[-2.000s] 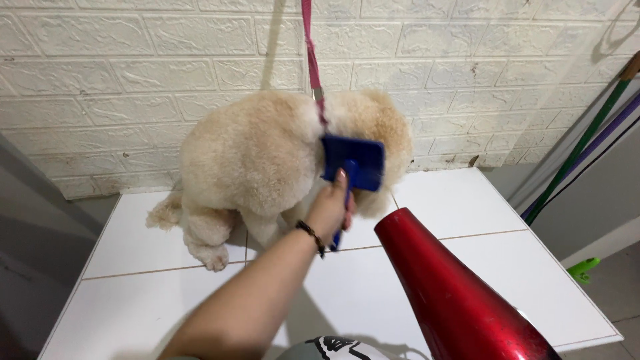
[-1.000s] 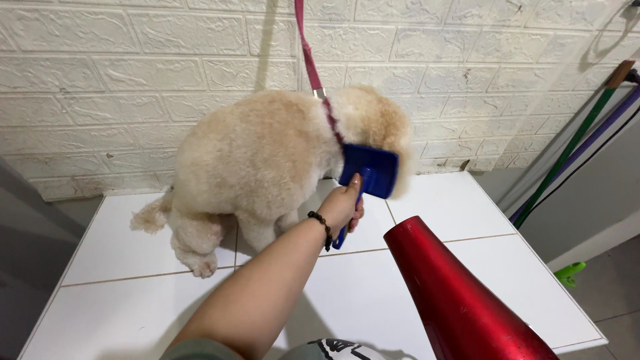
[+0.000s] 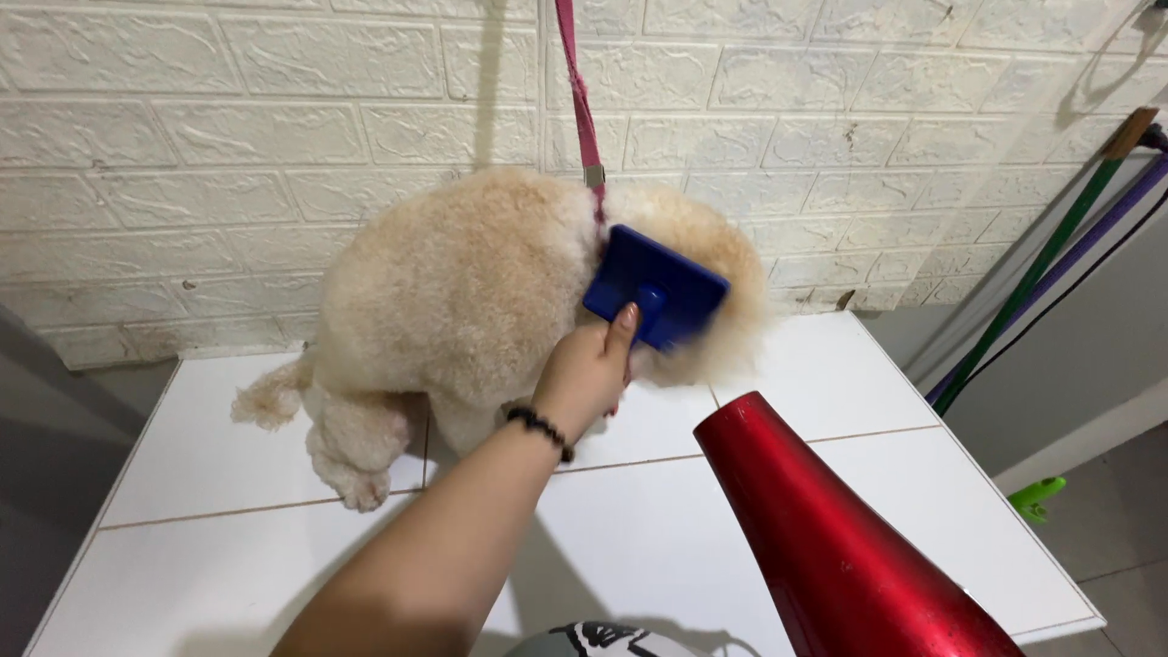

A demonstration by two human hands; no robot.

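Note:
My left hand [image 3: 582, 372], with a dark beaded bracelet at the wrist, grips the handle of a blue pet slicker brush [image 3: 671, 278], thumb on top near its head. The brush is tilted against the fur at the neck and head of a cream, curly-coated dog [image 3: 456, 283]. The dog's face is hidden, and its head is blurred. A pink leash [image 3: 573, 82] with a metal clasp runs up from its neck. From the lower right a glossy red blow dryer nozzle [image 3: 839, 529] points toward the dog's head. My right hand is outside the view.
The dog is on a white tiled table [image 3: 712, 520] against a white brick-patterned wall [image 3: 292, 137]. Green [image 3: 1031, 265] and purple poles lean at the right, beside a grey panel. A bright green object [image 3: 1036, 497] lies low at right.
The brush has stayed in my left hand near the dog's neck and head; its angle has changed and it is now more tilted. The dryer nozzle still points toward the dog.

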